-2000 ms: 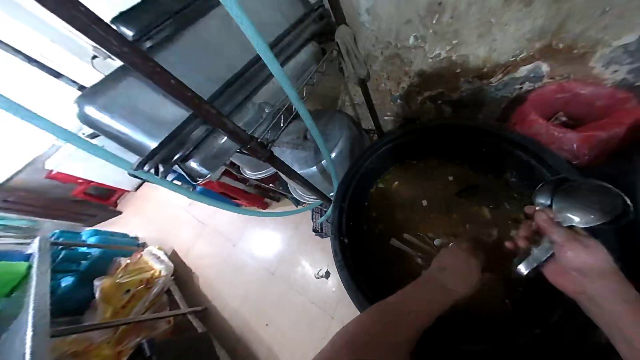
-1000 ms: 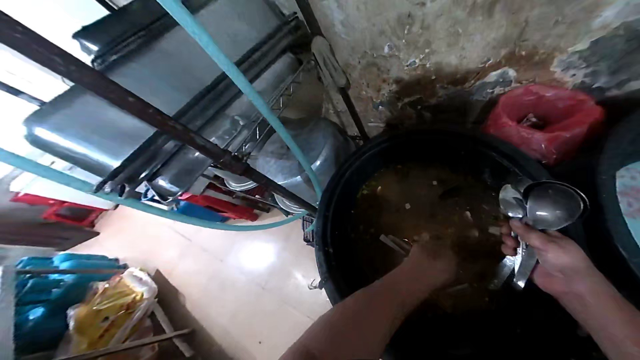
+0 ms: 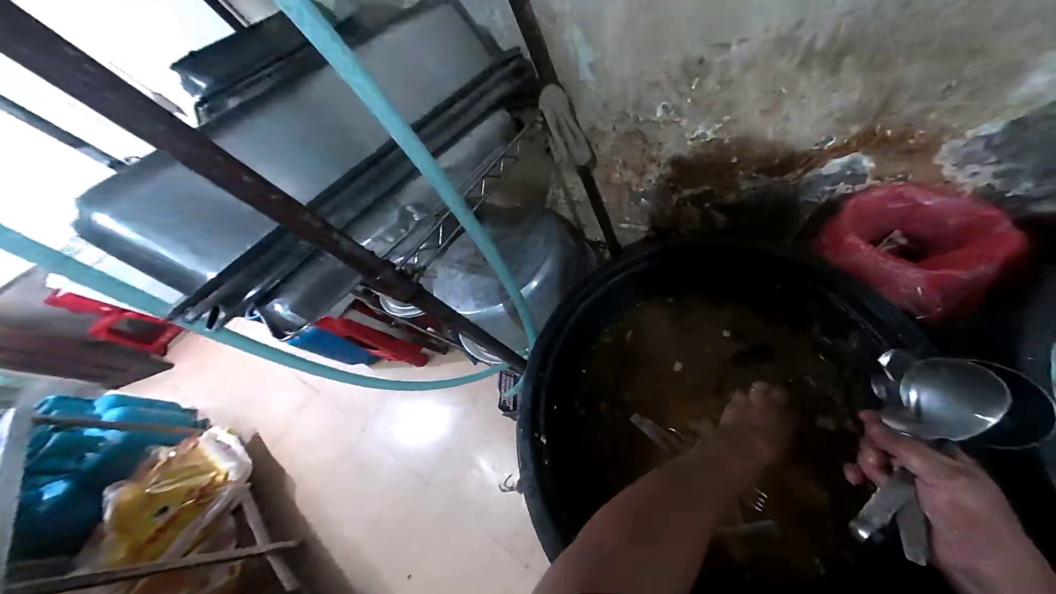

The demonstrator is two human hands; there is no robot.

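Murky brown water with floating bits fills a large black round tub (image 3: pixel 540 462). My left hand (image 3: pixel 755 417) is partly under the water near the tub's middle; whether it holds anything is hidden. Metal cutlery (image 3: pixel 660 433), with a fork's tines among it, shows in the water below and left of that hand. At the tub's right side, my right hand (image 3: pixel 916 470) is closed around the handles of several metal spoons and a ladle. The largest bowl, a shiny metal ladle (image 3: pixel 957 398), points up and right above my fingers.
A red plastic-lined bin (image 3: pixel 924 247) stands beyond the tub by the stained wall. Large metal pans (image 3: pixel 280 165) rest on a rack at the left, with a lidded pot (image 3: pixel 503 264) below. A light-blue hose (image 3: pixel 412 148) loops past the tub's left rim. Blue bottles (image 3: pixel 91 462) sit at the lower left.
A second ago a spoon joined the ladle in my right hand; two seconds ago fewer pieces showed there. My left hand has stayed in the water.
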